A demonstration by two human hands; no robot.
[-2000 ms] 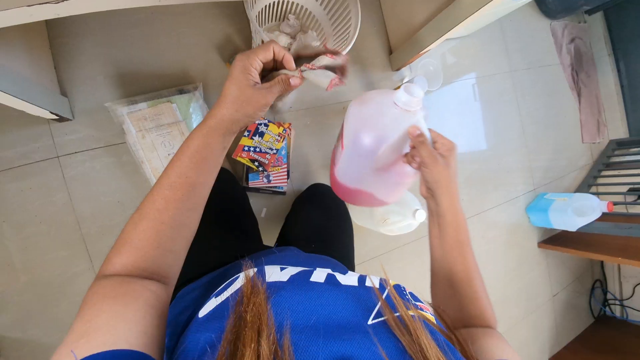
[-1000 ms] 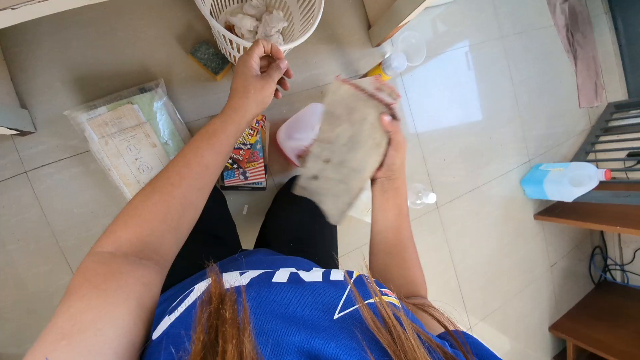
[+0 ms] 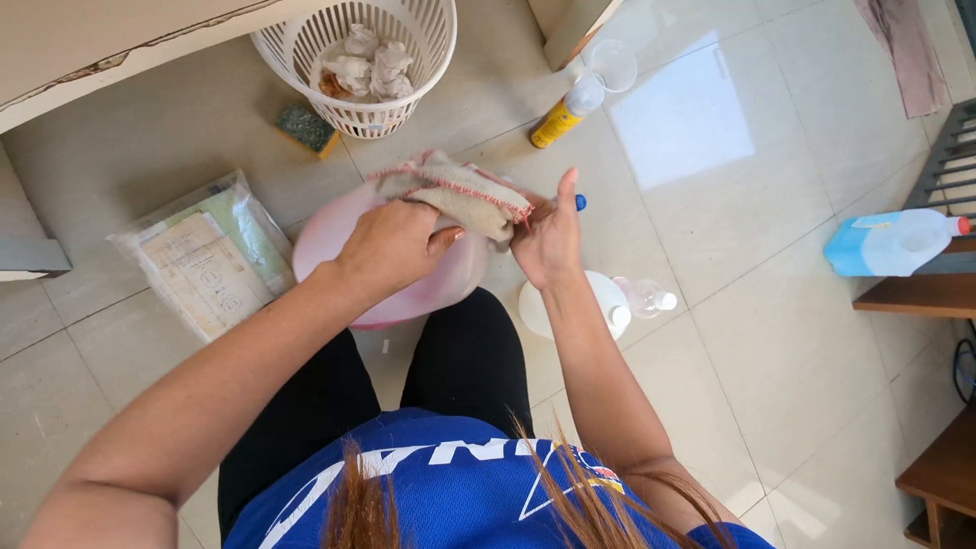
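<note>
A beige cleaning cloth with red stitched edges (image 3: 465,200) is bunched between my hands in front of me. My left hand (image 3: 396,242) grips its near side, with the fingers curled into the fabric. My right hand (image 3: 549,236) is at the cloth's right end, palm up and thumb raised; the cloth rests against its fingers. Behind and below the cloth is a large translucent plastic jug with pink liquid (image 3: 343,252), partly hidden by my left hand and forearm. A small blue cap (image 3: 581,203) shows just beyond my right hand.
A white slotted basket (image 3: 366,114) holds crumpled tissues, with a sponge (image 3: 307,131) beside it. A yellow-labelled bottle (image 3: 560,118), a white jug (image 3: 534,305), a small clear bottle (image 3: 648,298) and a plastic sleeve of papers (image 3: 206,263) lie around. A blue-liquid jug (image 3: 884,242) is at right.
Two seconds ago my right hand held the pink-liquid jug by its handle; it has let go. The cloth, spread out in my right hand one second ago, is now bunched between both hands.
</note>
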